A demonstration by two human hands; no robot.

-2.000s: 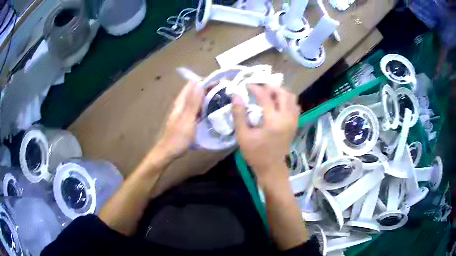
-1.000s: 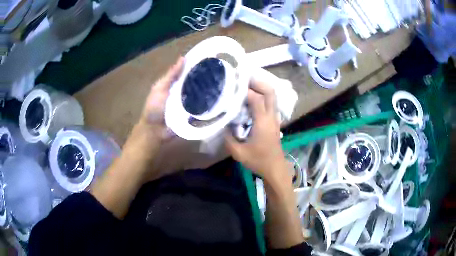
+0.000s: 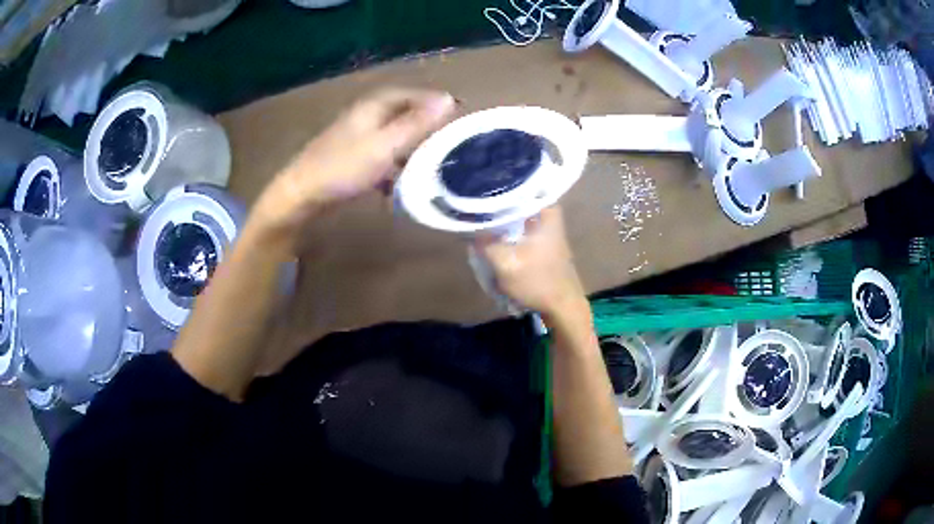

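Observation:
A white ringed lamp head [image 3: 561, 154] with a dark glossy centre is tilted above the brown board. My right hand [image 3: 533, 264] grips it from below; its stem is mostly hidden. Something pale shows under the right palm, too blurred to name. My left hand [image 3: 353, 154] is at the ring's left side, blurred, with fingers near the rim; whether they touch it is unclear.
Brown board [image 3: 338, 261] underneath. Frosted ringed units [image 3: 189, 256] stand at left. Stemmed lamp heads [image 3: 753, 184], a tiny pale scatter [image 3: 637, 205] and white stems [image 3: 865, 92] lie on the board. A green crate [image 3: 696, 312] of ringed stems is at right.
The lamp head has moved right and tilted flatter. My left hand has shifted up and right, off its earlier hold on the rim. The white crumpled cloth beside the right hand no longer shows clearly.

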